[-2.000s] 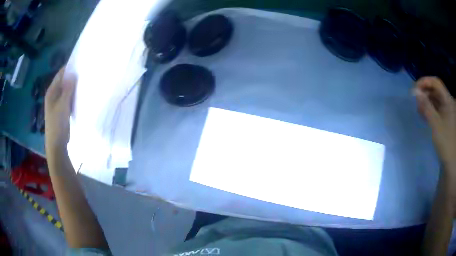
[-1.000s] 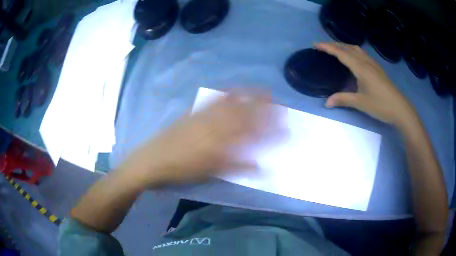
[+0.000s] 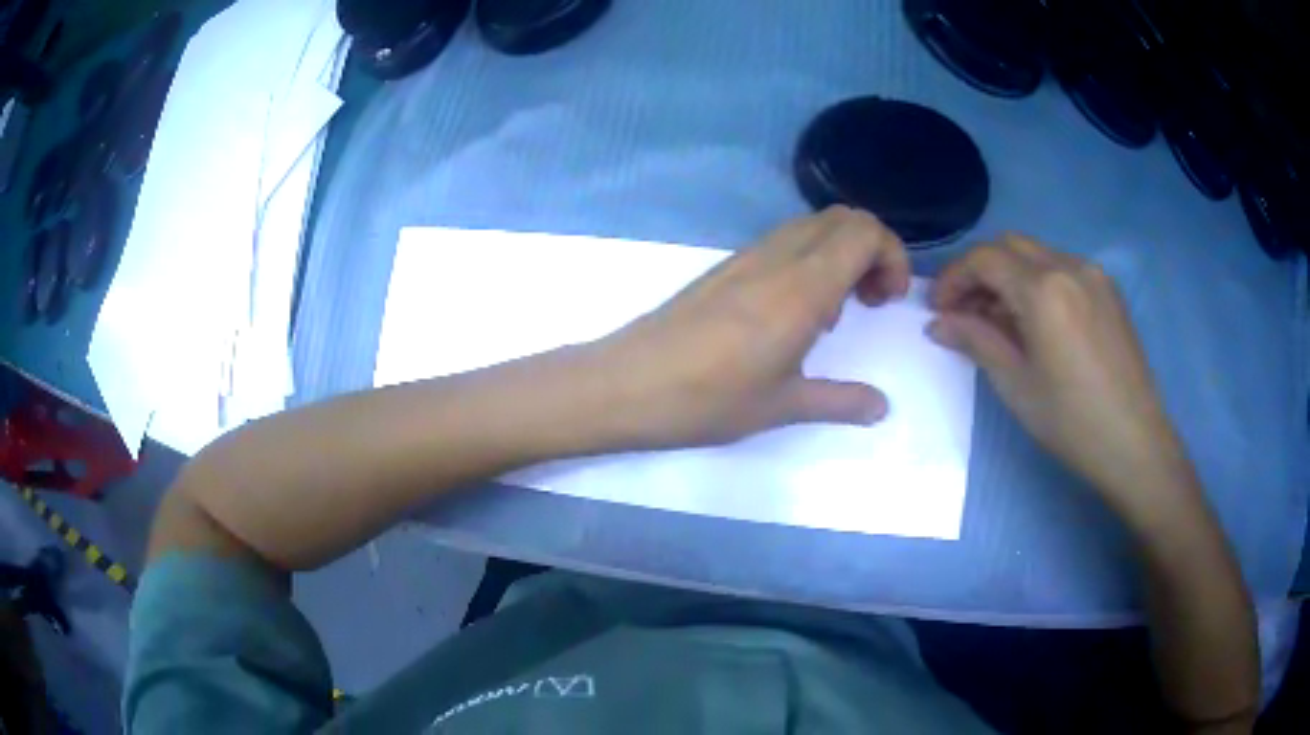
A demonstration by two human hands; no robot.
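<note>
A bright white backing sheet (image 3: 575, 295) lies on the pale blue mat in front of me. My left hand (image 3: 783, 338) reaches across it, thumb and fingers apart, with its fingertips near the sheet's upper right corner. My right hand (image 3: 1056, 338) is at that same corner, its fingers bent close to the sheet's edge; whether it pinches the corner or a thin piece is too small to tell. A black oval ear cup cover (image 3: 894, 165) lies singly on the mat just beyond my hands, touched by neither as far as I can see.
A pile of white sheets (image 3: 194, 244) lies at the left. Two black ovals (image 3: 402, 32) sit at the upper left of the mat (image 3: 690, 101), and several rimmed ones (image 3: 1099, 79) lean at the upper right. Smaller black parts (image 3: 72, 230) lie far left. A red stool (image 3: 65, 445) is below.
My right hand has let go of the black oval and moved down to the sheet's corner. My left hand has moved right across the sheet. The sheet has shifted left and turned slightly.
</note>
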